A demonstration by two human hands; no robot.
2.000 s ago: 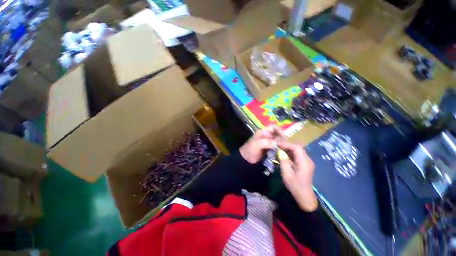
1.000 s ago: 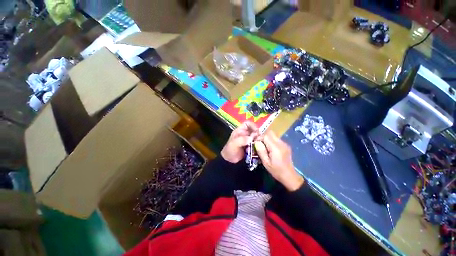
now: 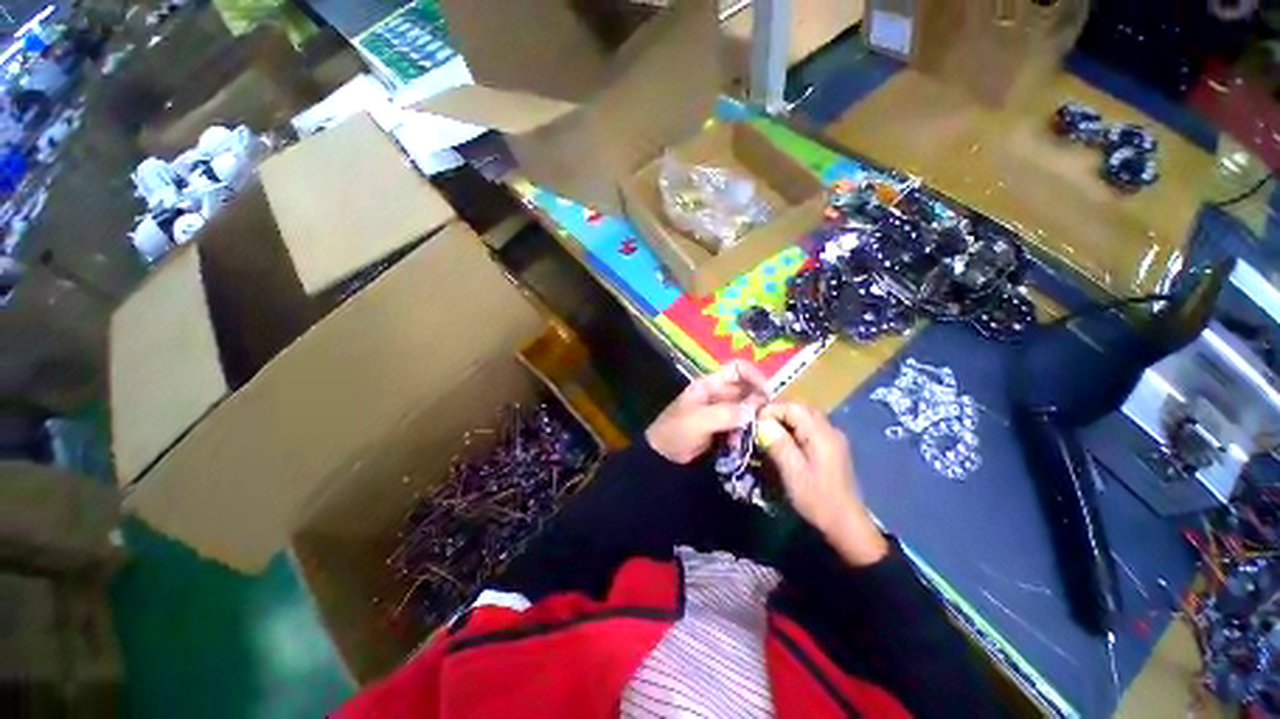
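My left hand [image 3: 705, 413] and my right hand [image 3: 818, 471] are close together over my lap at the bench's near edge. Both hold a small dark and silvery wired motor unit [image 3: 741, 471] that hangs below the fingers. A yellow band shows on a right finger. The fingers hide the upper part of the unit, so its exact shape cannot be told. A little pile of shiny silver-white brackets [image 3: 932, 417] lies on the dark mat [image 3: 898, 485] to the right of my hands.
A heap of dark glossy parts [image 3: 912, 267] lies behind the hands, beside a shallow carton [image 3: 807, 211] with bagged parts. A black electric screwdriver [image 3: 1074, 520] rests right, near a grey-white screw feeder [image 3: 1172, 450]. Wired parts [image 3: 1242, 604] lie far right. A large open carton [image 3: 337, 421] stands left.
The view has shifted about between frames. My hands stay together on the unit, which has turned slightly and hangs a little differently below the fingers.
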